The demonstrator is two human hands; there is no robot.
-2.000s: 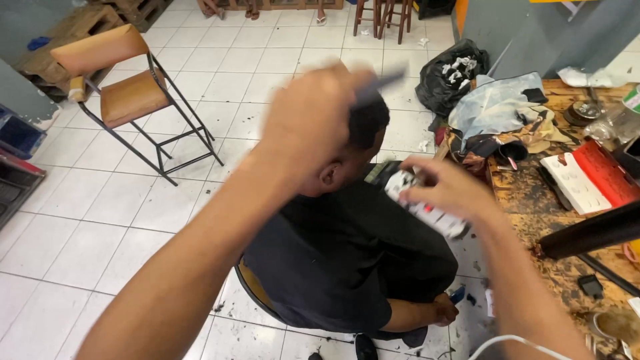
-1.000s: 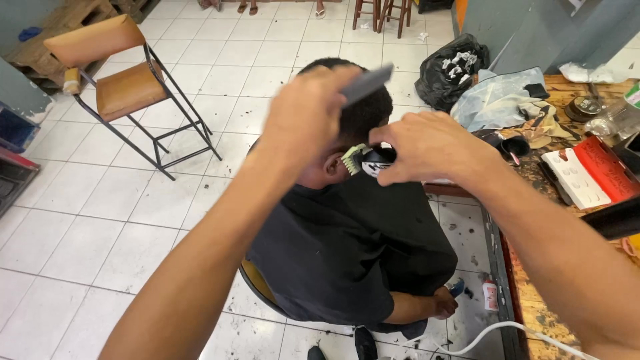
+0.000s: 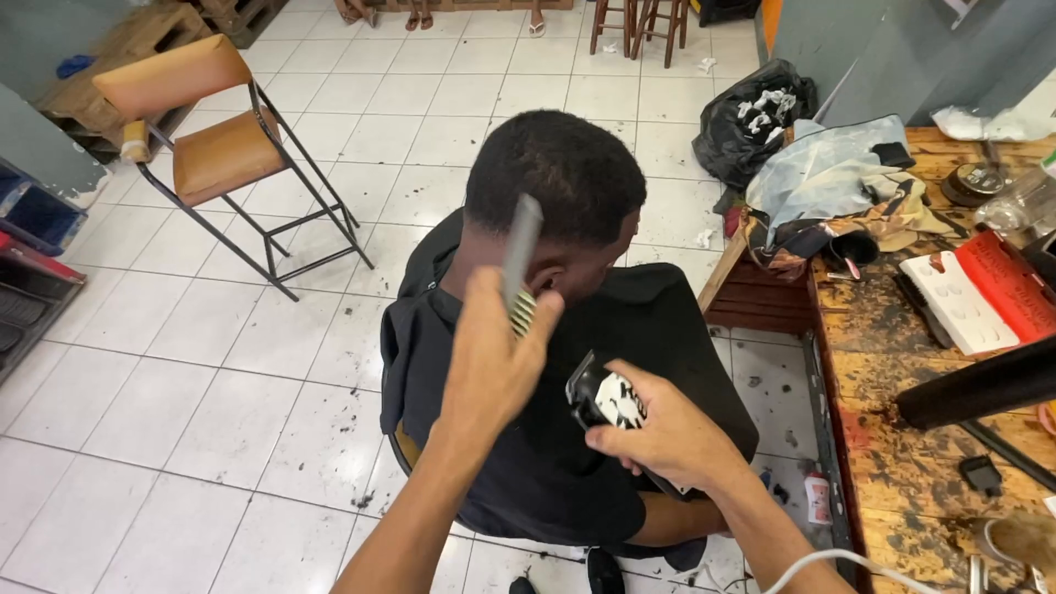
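Observation:
A seated person in a black barber's cape [image 3: 544, 462] faces away, the short dark hair [image 3: 553, 177] toward me. My left hand [image 3: 495, 355] holds a grey comb [image 3: 521, 247] upright behind the person's ear, and a pale ridged clipper guard [image 3: 522, 313] shows between its thumb and fingers. Lower and to the right, my right hand [image 3: 672, 433] grips a black and white hair clipper [image 3: 615, 400], its bare blade pointing up and left. The clipper is apart from the hair. A white cord [image 3: 825, 554] runs by my right forearm.
A tan bar chair [image 3: 227, 157] stands at left. The stained wooden workbench [image 3: 883, 371] at right bears cloths [image 3: 833, 173], a red and white box [image 3: 982, 289] and a black tube [image 3: 982, 384]. Behind are a black rubbish bag [image 3: 755, 124] and stools [image 3: 639, 25]. Hair clippings lie on the tiles.
Both hands have come down from the head. The guard, on the clipper at the hair a second ago, is now in my left hand with the comb, and the clipper's blade is bare.

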